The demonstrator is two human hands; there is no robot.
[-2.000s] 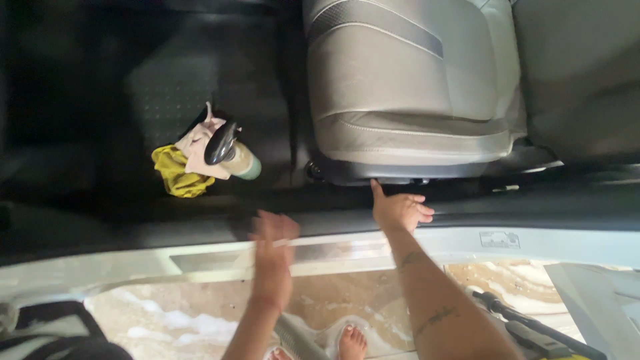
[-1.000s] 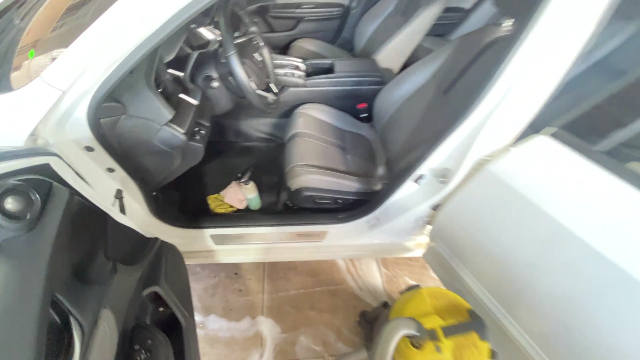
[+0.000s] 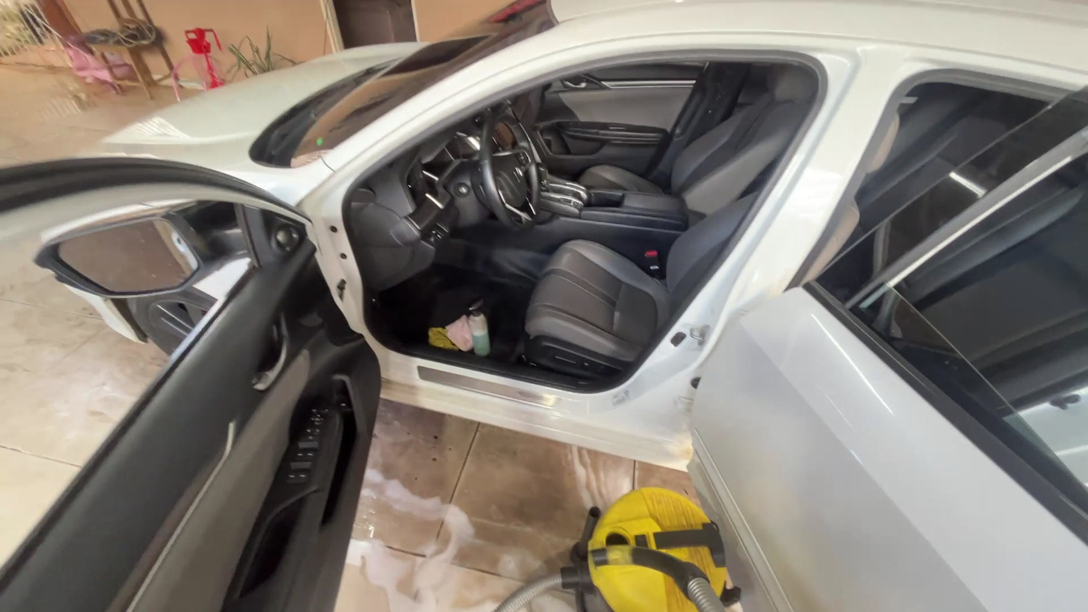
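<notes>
Neither my left hand nor my right hand shows in the head view now. Through the doorway of a white car, a spray bottle [image 3: 479,331] with pale green liquid stands on the dark front floor. A pale pink cloth [image 3: 460,333] lies against it, with a yellow cloth [image 3: 441,338] on the left. Behind and to the right of them is the grey leather front seat [image 3: 586,297]. The steering wheel [image 3: 507,177] is above the floor area. A metal sill plate [image 3: 484,384] runs along the doorway's lower edge.
The open front door [image 3: 289,408] fills the lower left. At right, the rear door [image 3: 850,442] stands open too. Between them, a yellow vacuum cleaner [image 3: 650,544] with a grey hose sits on the tiled floor [image 3: 501,476], which has foam on it.
Two seconds ago both hands were at the door sill beside the seat; they are out of view now. The view has moved well back from the car.
</notes>
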